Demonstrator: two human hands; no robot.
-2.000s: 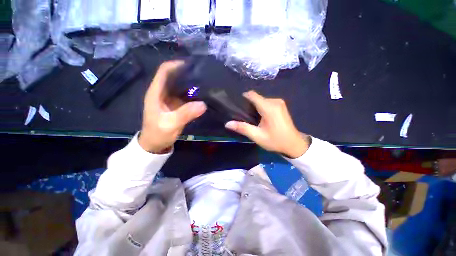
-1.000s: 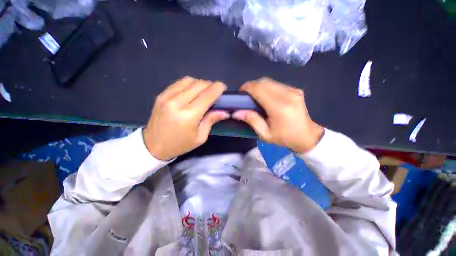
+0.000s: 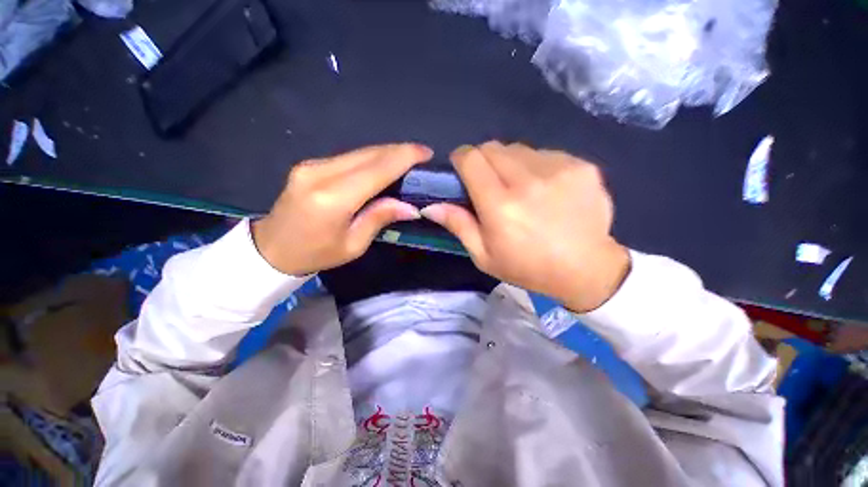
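Note:
A dark device unit (image 3: 432, 185) is held edge-on between both bare hands, above the front edge of the black bench. Only a short stretch of its narrow side shows between the fingers. My left hand (image 3: 335, 204) grips its left end, fingers on the far side and thumb on the near side. My right hand (image 3: 535, 211) grips its right end in the same way. The fingers hide both ends of the unit.
A black housing (image 3: 211, 65) lies at the upper left beside a white label strip (image 3: 142, 47). Crinkled clear poly bags (image 3: 657, 57) lie at the upper right. White slips (image 3: 758, 171) lie at the right and left. The bench edge (image 3: 219, 207) runs below the hands.
The unit was tilted and blurred in the hands, with fingers apart. Now both hands are closed around its ends and it is edge-on. The view has shifted, so the bags appear farther up and right.

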